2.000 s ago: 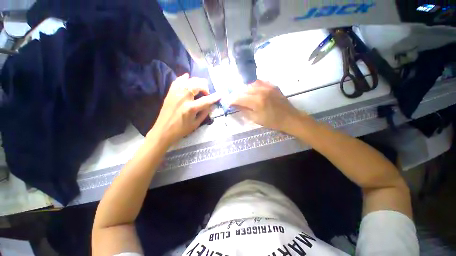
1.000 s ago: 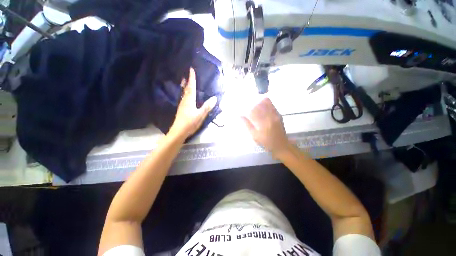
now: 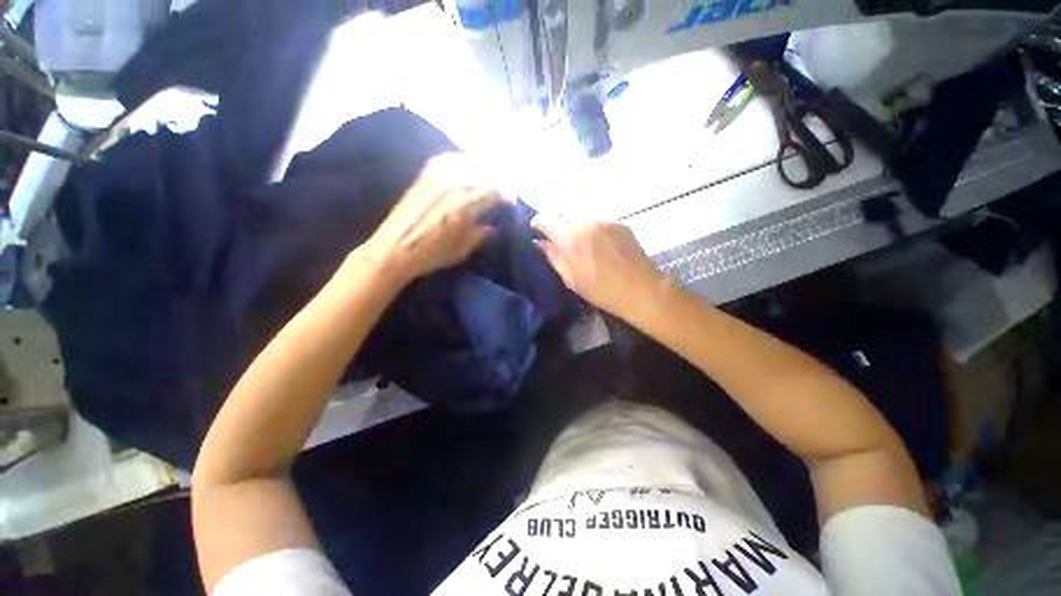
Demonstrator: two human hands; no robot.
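Note:
A dark navy garment piece [image 3: 489,332] lies in front of the sewing machine's needle area and droops over the table's front edge. My left hand [image 3: 436,221] holds its upper edge, with the fingers bent onto the cloth. My right hand [image 3: 593,259] pinches the same piece at its right side, close to the left fingertips. The fingertips are partly hidden by cloth and glare. The needle area of the white sewing machine [image 3: 745,16] is washed out by the lamp.
More navy cloth [image 3: 151,268] is heaped on the left. Black-handled scissors [image 3: 811,149] and small snips [image 3: 731,103] lie right of the needle. Dark scraps [image 3: 948,140] lie at the table's right end. A ruler strip [image 3: 756,241] runs along the front edge.
The navy piece has come forward from the needle area over the front edge. My right hand, earlier apart from the cloth, now grips it beside my left hand. The view has shifted.

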